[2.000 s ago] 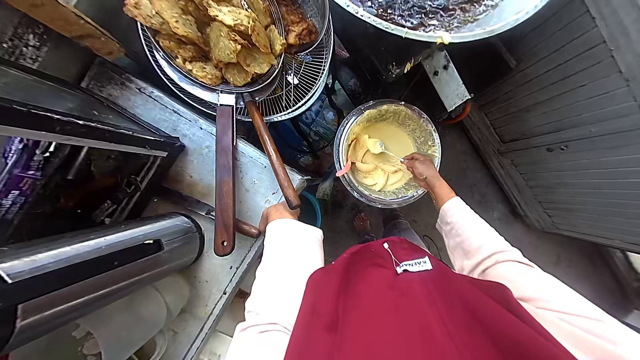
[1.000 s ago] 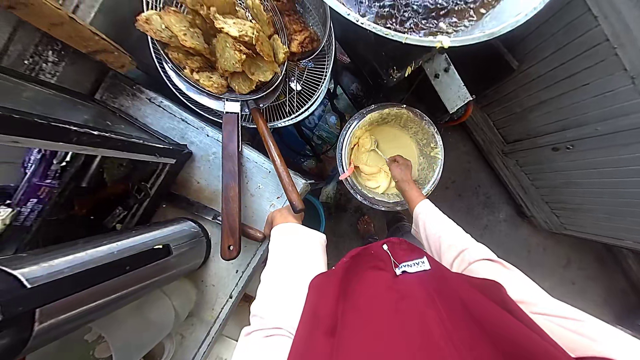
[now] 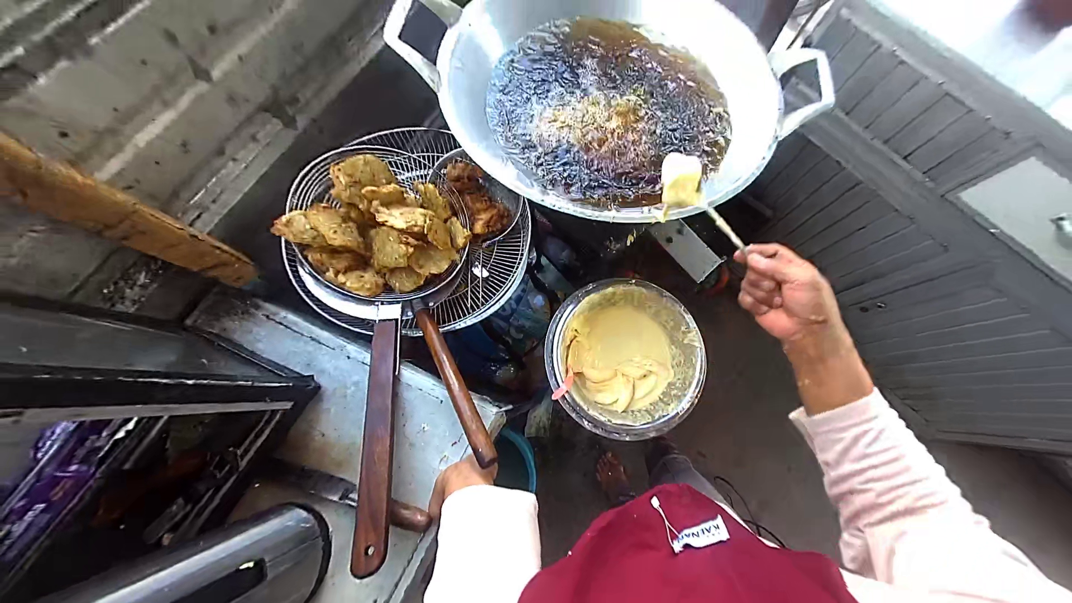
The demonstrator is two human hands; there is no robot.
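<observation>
My right hand (image 3: pixel 785 289) grips the thin handle of a utensil (image 3: pixel 725 229), whose far end lies under a batter-coated piece (image 3: pixel 682 179) at the near rim of a large metal wok (image 3: pixel 536 188). Dark oil bubbles in the wok, with pale golden bits frothing at its middle. Below it, a round bowl (image 3: pixel 693 368) holds thick yellow batter (image 3: pixel 624 339) with slices in it. My left hand (image 3: pixel 462 483) is at the counter's edge, beside the end of a wooden handle (image 3: pixel 410 516); its fingers are mostly hidden, so its hold is unclear.
Left of the wok, a strainer of fried fritters (image 3: pixel 389 243) and a smaller one with browner pieces (image 3: pixel 481 205) rest on a round wire rack (image 3: pixel 502 285). Their wooden handles (image 3: pixel 378 452) reach over the metal counter (image 3: pixel 335 427). Grey slatted panels (image 3: pixel 930 310) stand at the right.
My right hand has moved from the batter bowl up to the wok's near rim, with a coated piece on the utensil. The view has shifted to show more of the wok. My left hand stays by the counter.
</observation>
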